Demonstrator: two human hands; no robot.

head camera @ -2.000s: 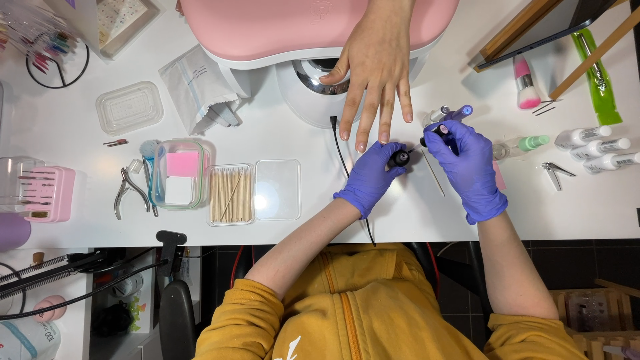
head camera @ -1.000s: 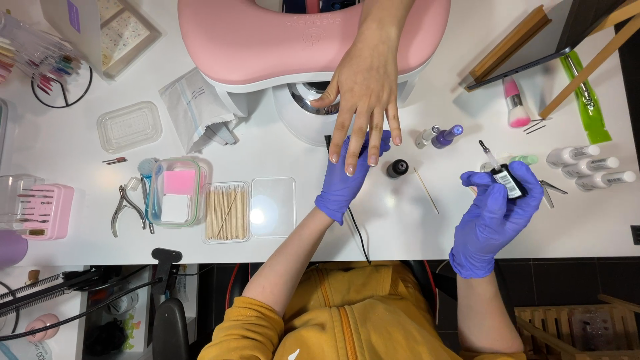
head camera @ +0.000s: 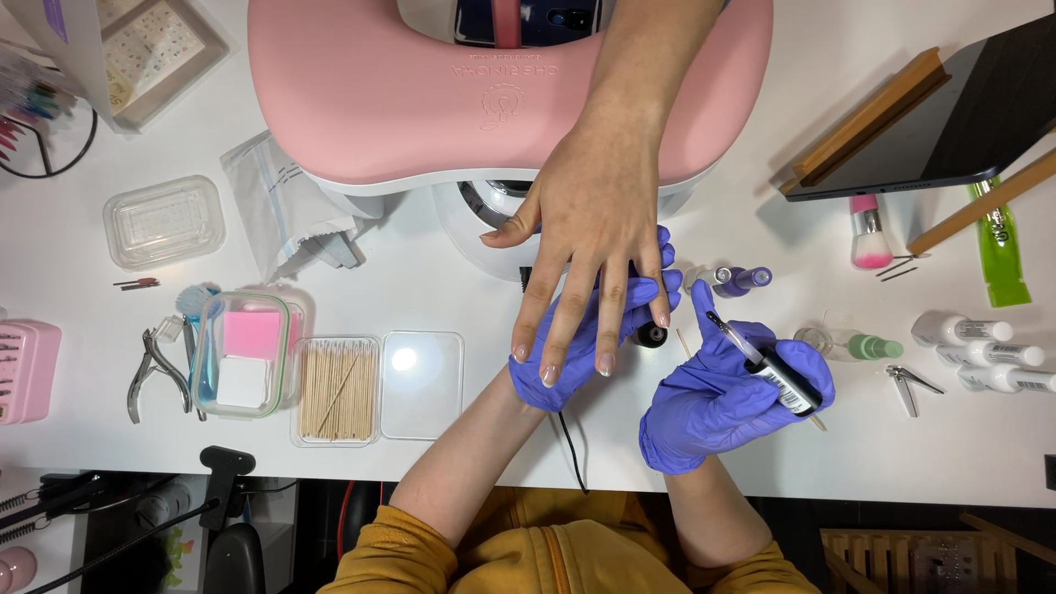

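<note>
My left hand, in a purple glove, lies beneath another person's outstretched hand; its fingers are spread and partly hidden by that hand. My right hand, also gloved, grips a black nail polish brush cap with its brush tilted up to the left. Between my hands, a black polish bottle stands on the table, close to my left fingers. A wooden stick lies partly under my right hand. A purple bottle and a clear one are just behind.
A pink armrest spans the back. To the left are a box of wooden sticks, a glass container and cuticle nippers. On the right are white bottles, nail clippers, a pink brush and a tablet.
The brush cap, at the bottle two seconds ago, is now out to the right in my right hand. My left hand has left the black bottle and moved under the other person's hand.
</note>
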